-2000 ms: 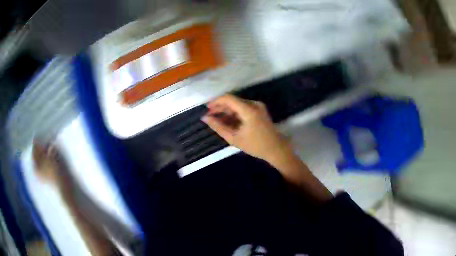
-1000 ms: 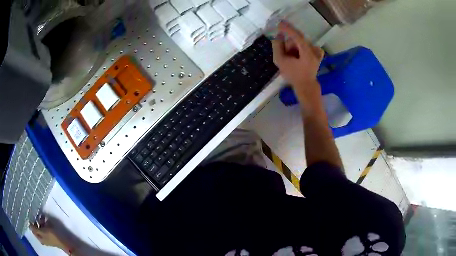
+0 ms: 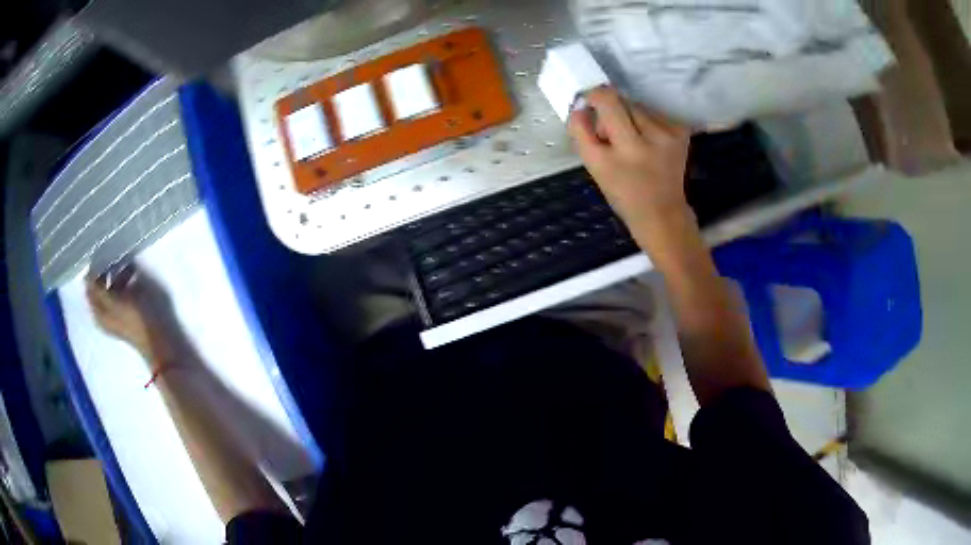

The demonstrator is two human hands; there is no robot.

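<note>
My right hand (image 3: 637,160) grips a white housing (image 3: 570,79) between thumb and fingers, above the perforated metal plate, right of the orange fixture (image 3: 471,89). Three white housings (image 3: 359,111) sit side by side in the fixture's pockets. My left hand (image 3: 119,303) is at the near edge of the packed finished rows (image 3: 133,176) in the blue tray (image 3: 236,229). Its fingers are bent and something small and pale shows at the fingertips; whether it holds a housing is not clear.
A black keyboard (image 3: 522,245) lies below the perforated plate (image 3: 319,229), with a white shelf edge in front. Blurred white stock (image 3: 735,53) is at the upper right. A blue stool (image 3: 852,298) stands at the right. A machine body (image 3: 181,37) overhangs the upper left.
My right hand has come back from beside the stock and now holds a white housing near the fixture. My left hand stays at the rows' edge. The view has turned.
</note>
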